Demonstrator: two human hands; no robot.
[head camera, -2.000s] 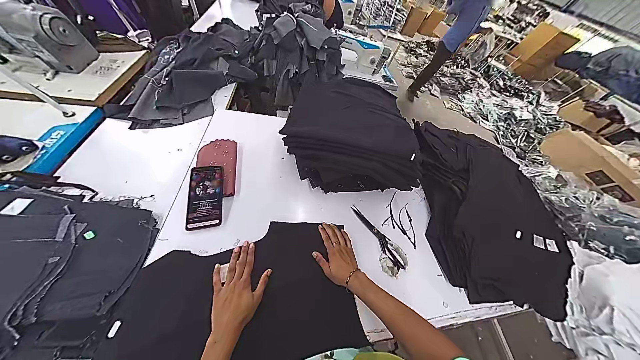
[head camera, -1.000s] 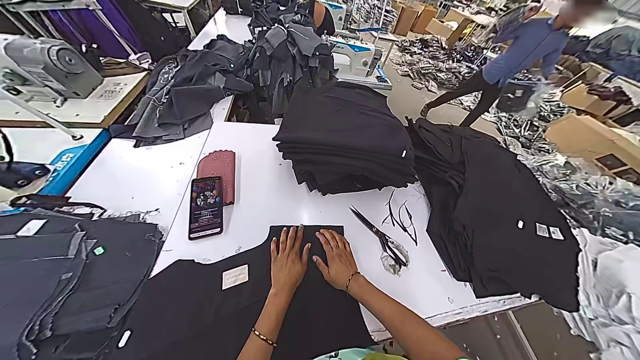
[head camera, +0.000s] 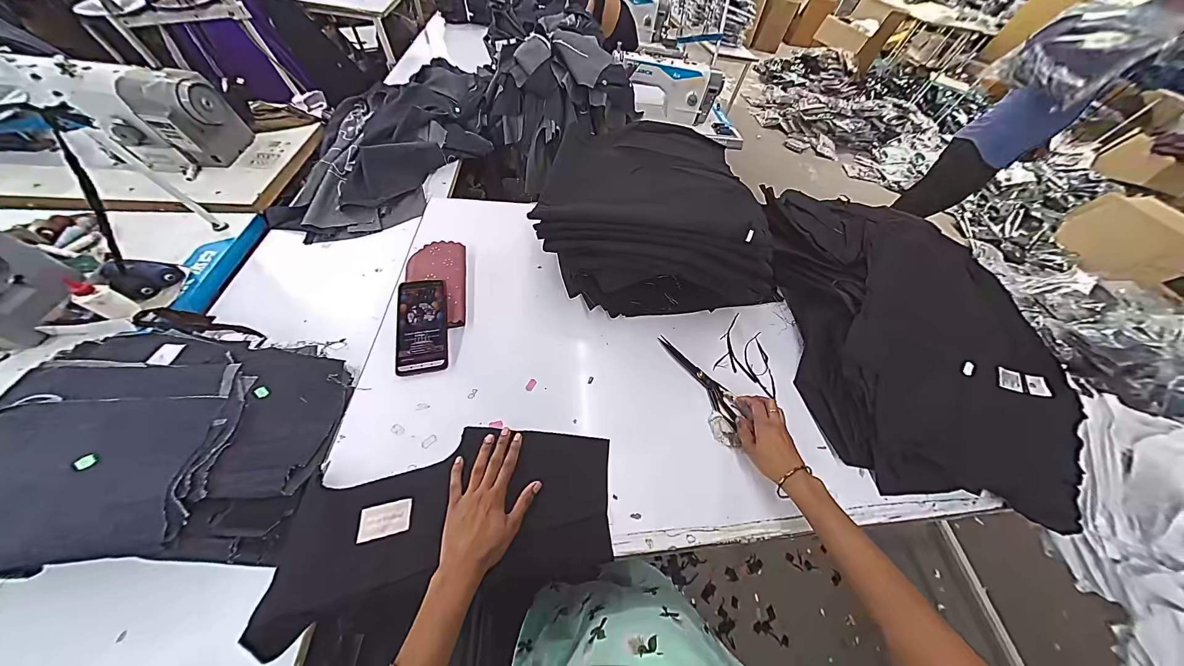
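Note:
My left hand (head camera: 483, 504) lies flat, fingers spread, on a black cut fabric piece (head camera: 569, 490) at the table's front edge. A white label with writing (head camera: 384, 521) rests on that fabric, left of the hand. To the right, my right hand (head camera: 766, 437) has its fingers on the handles of the black fabric scissors (head camera: 696, 372), which lie on the white table with blades pointing up and left. How firmly the fingers grip is hard to see. Pale wrapping (head camera: 724, 429) shows at the handles, and thin black fabric strips (head camera: 747, 359) lie just beyond.
A phone (head camera: 422, 328) overlaps a red case (head camera: 450, 264) on the table. Black fabric is stacked (head camera: 657, 222) at the back and draped (head camera: 925, 351) at the right. Dark grey panels (head camera: 102, 444) lie left, near a sewing machine (head camera: 157, 106). A person (head camera: 1027, 129) is at upper right.
My right hand has left the black fabric and moved right to the scissors' handles. My left hand stays on the fabric. The person at upper right has moved.

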